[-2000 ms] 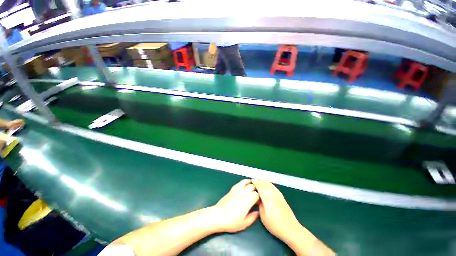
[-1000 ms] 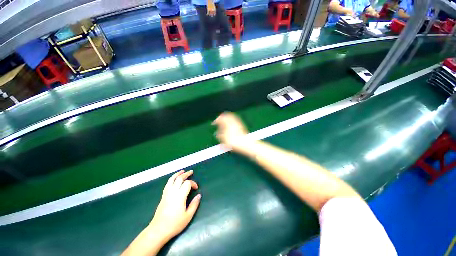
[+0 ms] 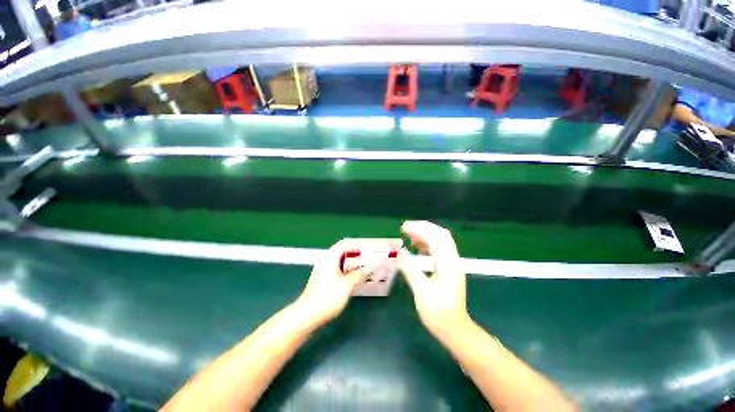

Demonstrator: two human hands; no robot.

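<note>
A small pale box [image 3: 373, 282] with red patches near its top and dark marks on its face is held over the near rail. My left hand [image 3: 329, 282] is closed on its left side, thumb on the face. My right hand [image 3: 433, 269] is at the box's upper right corner, its fingers curled and apart; whether the fingertips touch the box is unclear from the blur.
The pale edge rail [image 3: 201, 250] runs across in front of me. The green conveyor belt [image 3: 282, 217] carries a pale piece [image 3: 662, 232] at right and another [image 3: 38, 203] at far left. Metal posts stand at both sides, with a frame [image 3: 363, 36] above.
The view has turned left from a second ago. My right hand has come back from over the belt, and the hands are now together at a box, held by my left hand.
</note>
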